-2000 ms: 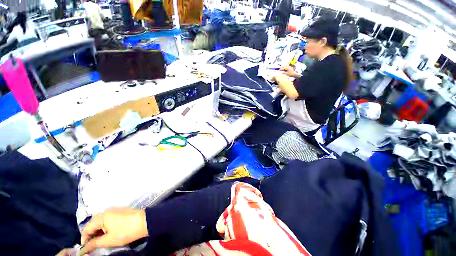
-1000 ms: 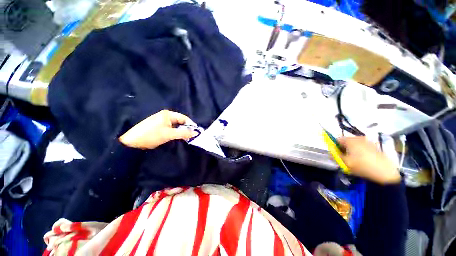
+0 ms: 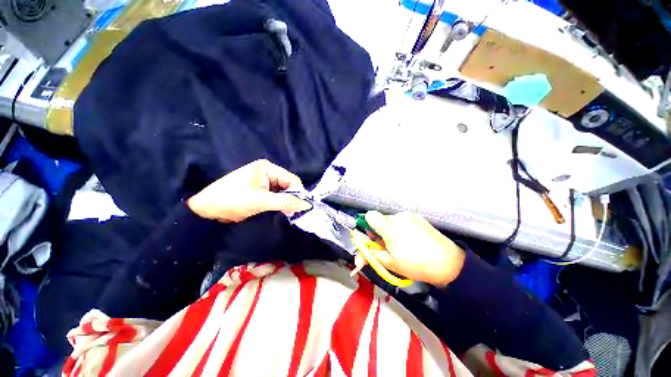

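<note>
A large dark navy garment piece [image 3: 213,96] lies on the left of the machine table and runs down to my lap. My left hand [image 3: 250,193] pinches a narrow edge of the piece, where white backing [image 3: 320,227] shows. My right hand [image 3: 419,247] holds the scissors [image 3: 382,265] by their yellow and green handles. The blades point left at the white backing, close to my left fingertips. The cloth and fingers partly hide the blades, so I cannot tell whether they are closed.
The needle area [image 3: 409,77] is beyond the cloth. A wooden-handled tool [image 3: 552,208] and dark cords lie on the white table [image 3: 441,158] at the right. A pale green block [image 3: 527,90] rests against brown cardboard [image 3: 493,62]. A ruler strip [image 3: 434,214] follows the front edge.
My right hand has moved left with the scissors, from over the table's right part to the white backing by my left hand. My left hand still pinches the edge, nearly in place.
</note>
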